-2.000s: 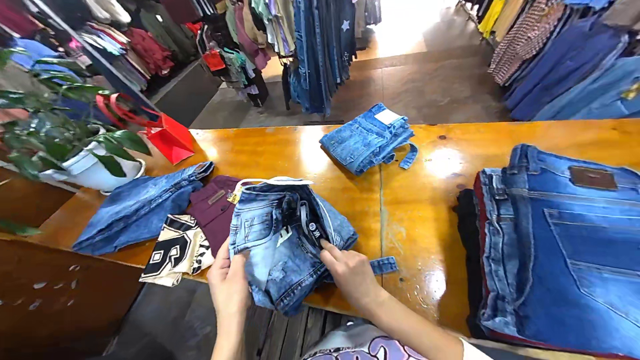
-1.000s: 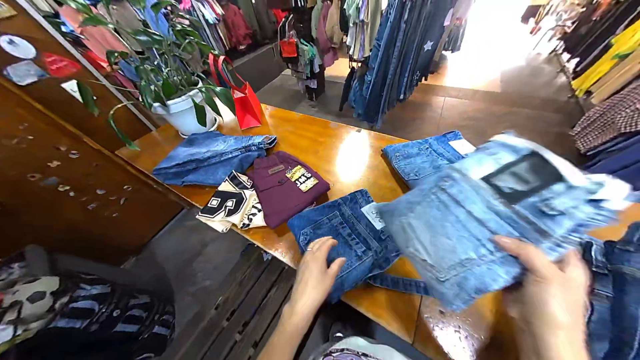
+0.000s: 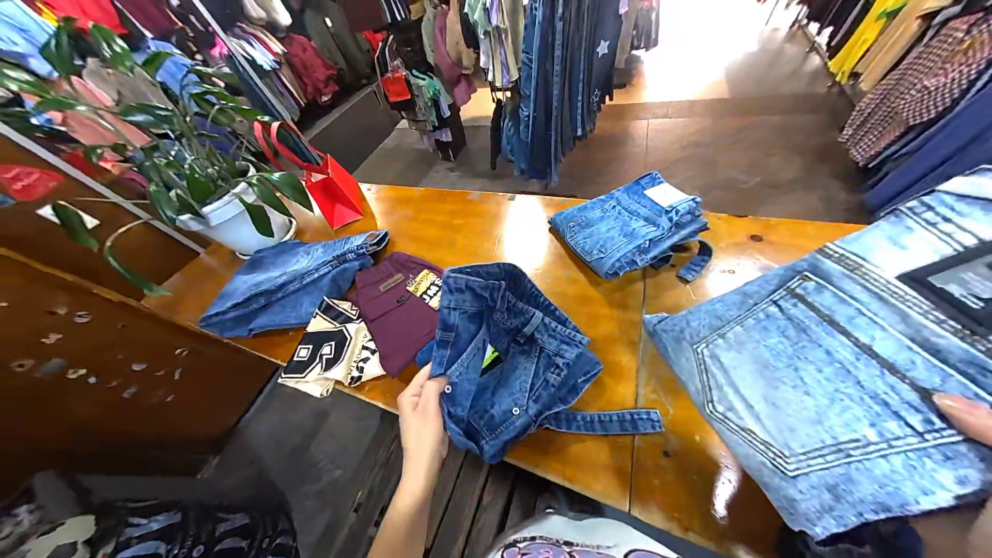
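Note:
My left hand [image 3: 425, 407] grips the left edge of dark blue denim jeans [image 3: 504, 372], folded near the counter's front edge with their waistband open and a denim strap [image 3: 608, 421] lying out to the right. At the right edge of view, my right hand [image 3: 965, 422] has hold of light blue washed jeans [image 3: 821, 372], raised close to the camera with a stitched back pocket facing it; only part of this hand shows. Left of the dark jeans lie maroon trousers [image 3: 395, 318] with a yellow tag, a cream cloth with black print [image 3: 329, 349] and other blue jeans [image 3: 287, 283].
Folded blue jeans [image 3: 628, 221] with a white label lie toward the back of the glossy wooden counter [image 3: 465, 213]. A red paper bag [image 3: 335, 194] and a potted plant in a white pot [image 3: 240, 221] stand at its left end. Clothes racks [image 3: 558, 85] stand beyond.
The light jeans, which both hands were on two seconds ago, have moved right with my right hand. My left hand has taken hold of the dark jeans, and their waistband has been opened.

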